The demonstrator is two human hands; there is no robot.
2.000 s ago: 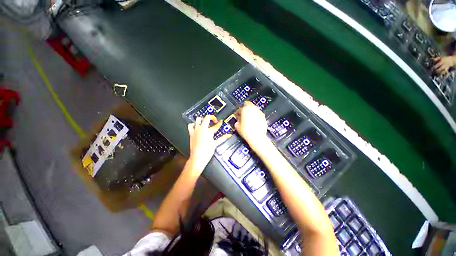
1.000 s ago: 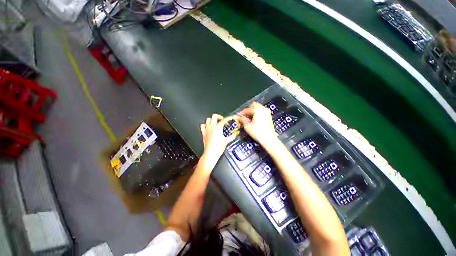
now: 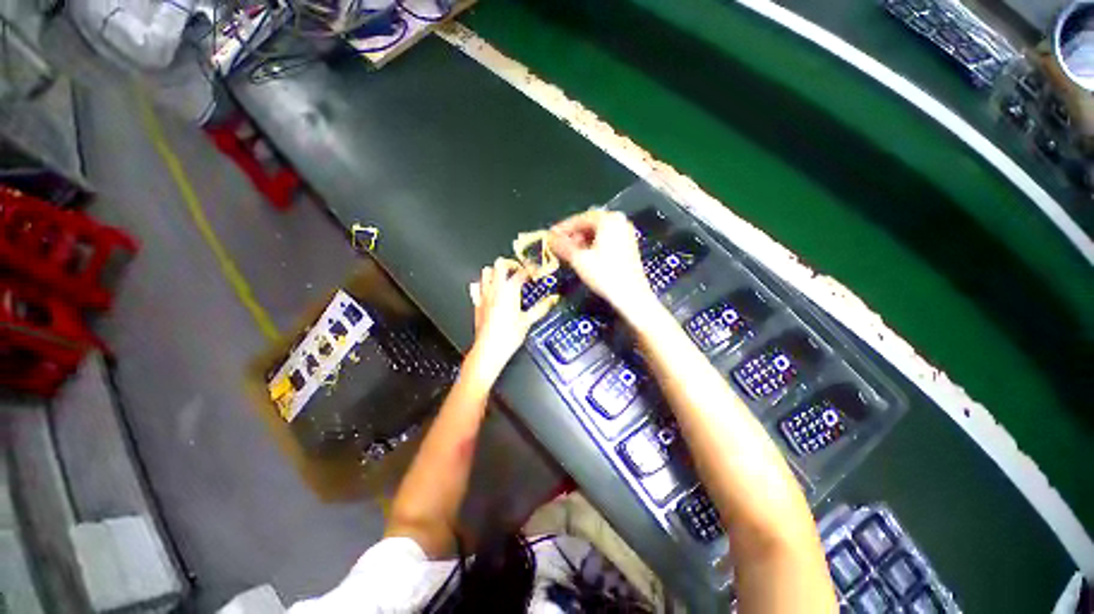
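A clear phone tray (image 3: 866, 434) lies on the bench with black keypad phones in two rows of pockets. My left hand (image 3: 498, 306) holds a keypad phone (image 3: 540, 289) at the tray's far left end. My right hand (image 3: 600, 254) pinches a thin pale yellow frame (image 3: 532, 248) just above that phone's top end. Whether the frame still touches the phone is hard to tell. Another yellow frame (image 3: 364, 236) lies at the bench's near edge, left of my hands.
A lens tray (image 3: 890, 554) lies at the lower right. An open cardboard box (image 3: 314, 462) below the bench edge holds a white printed strip (image 3: 322, 355). The green belt (image 3: 768, 156) runs behind the phone tray. Red crates (image 3: 60, 288) stand at the left; cables lie at the back left.
The view has shifted. The yellow frame, earlier around the phone's screen, now shows raised in my right fingers. My left hand still holds the phone.
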